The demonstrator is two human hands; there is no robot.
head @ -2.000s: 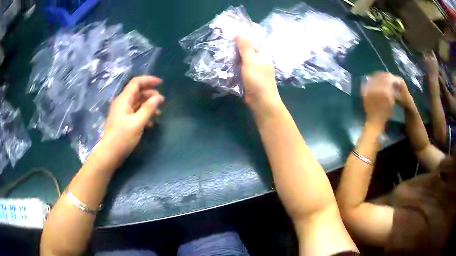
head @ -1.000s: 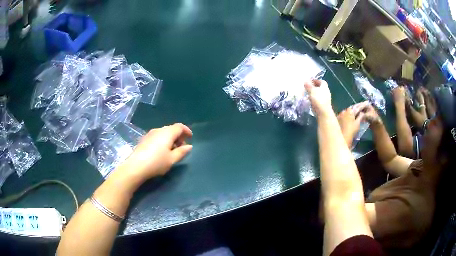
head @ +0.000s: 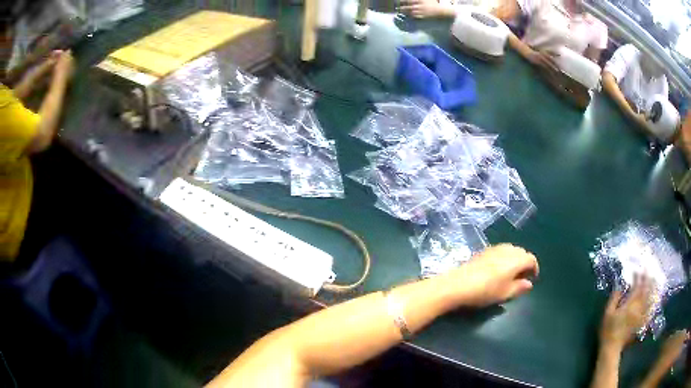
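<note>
A loose heap of clear zip-lock bags (head: pixel 447 167) lies on the dark green bench in the middle of the view, with dark bits showing through the film. My left hand (head: pixel 500 274) rests at the near side of this heap, fingers curled; I cannot tell whether it holds anything. My right hand (head: pixel 627 312) is near the right edge, on the near side of a smaller, glaring bag pile (head: pixel 644 261), touching it. Whether it grips a bag is unclear. Another bag pile (head: pixel 261 136) lies further left, by a yellow-topped case.
A white power strip (head: pixel 246 236) lies along the left bench edge with a curving cord (head: pixel 333 226). The yellow-topped case (head: pixel 197 42) stands behind it. A blue bin (head: pixel 438 76) and white rolls (head: pixel 479 34) are beyond. Other people sit around the bench, one in yellow at left.
The view has swung left, bringing in the far-left pile, case and whole power strip. My right hand now lies against the right pile, flatter than before.
</note>
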